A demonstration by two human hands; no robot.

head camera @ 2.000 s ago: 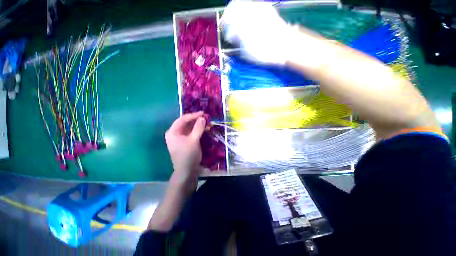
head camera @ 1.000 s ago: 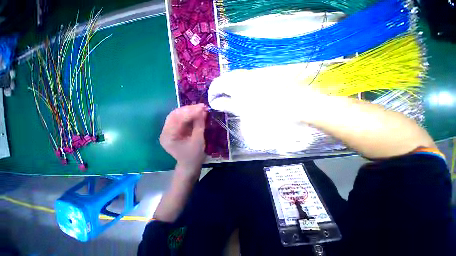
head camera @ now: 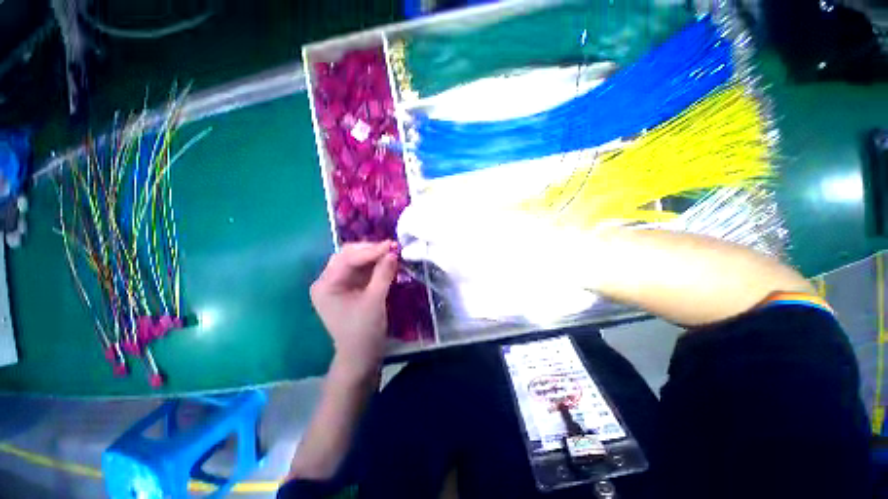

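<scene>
My left hand [head camera: 352, 292], bare, pinches a small magenta connector housing [head camera: 394, 249] between thumb and fingertips over the tray's left compartment. My right hand [head camera: 487, 239], in an overexposed white glove, has its fingertips close beside that housing; glare hides its fingers and anything they hold. The divided tray [head camera: 319, 127] holds loose magenta housings [head camera: 365, 175] in its narrow left compartment. Blue wires [head camera: 545, 127] and yellow wires [head camera: 672, 161] lie in the wider compartments. White wires [head camera: 730, 224] show at the right beyond my forearm.
Finished harnesses [head camera: 122, 244] with magenta housings lie on the green bench [head camera: 258, 214] at the left. Green wires [head camera: 506, 54] are in the far compartment. A blue stool [head camera: 185, 453] stands below the bench at lower left. A badge [head camera: 565, 404] hangs over my lap.
My gloved right hand has come from the far compartments to the housing at my left fingertips. My left hand keeps its pinch. The view has shifted and tilted slightly.
</scene>
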